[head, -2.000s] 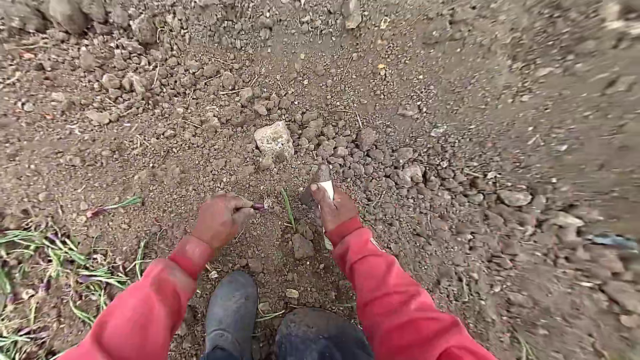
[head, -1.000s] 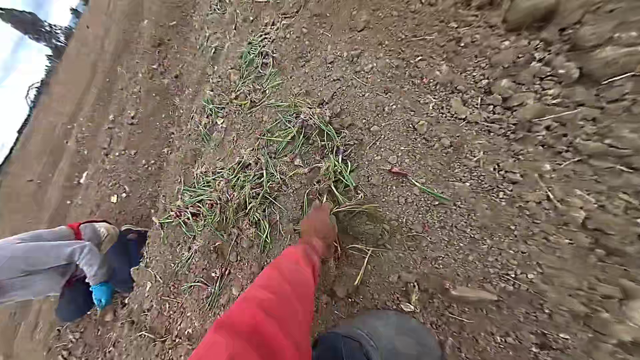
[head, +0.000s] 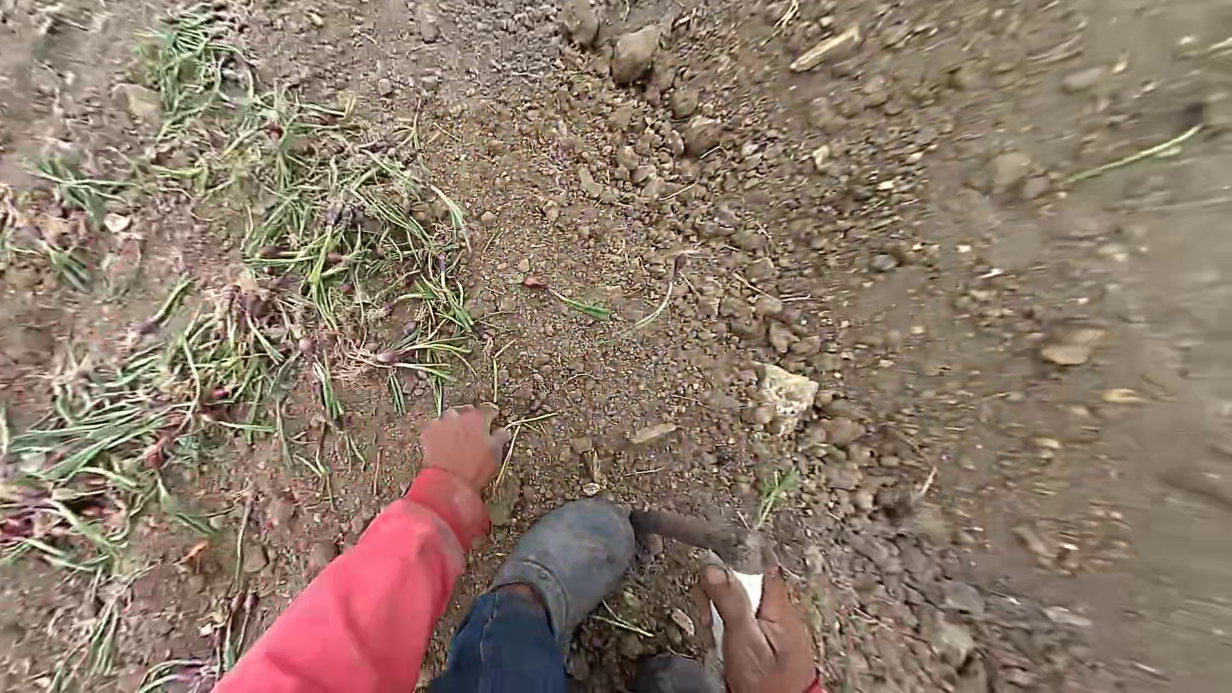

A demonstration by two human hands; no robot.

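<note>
My left hand [head: 464,445], in a red sleeve, is low over the soil beside the onion seedlings; its fingertips are partly hidden, and whether it pinches a seedling is unclear. Near the bottom, my right hand [head: 765,621] is closed around a tool's white handle [head: 736,599]. From that hand a dark, flat blade [head: 688,529] reaches left towards my boot. Just above the blade stands a small green plant [head: 776,493] in the soil. Heaps of onion seedlings [head: 327,241] with green leaves and reddish bulbs lie on the left. A single seedling [head: 580,306] lies apart from them.
My grey rubber boot [head: 577,553] stands between my hands, and another dark boot [head: 674,674] shows at the bottom edge. A pale stone [head: 786,395] sits right of centre. A larger clod [head: 635,55] lies at the top among loose soil and pebbles.
The view has swung back from the seedling heaps, and the other person is out of frame. My right hand with the tool is in view again. My left hand remains near the seedlings.
</note>
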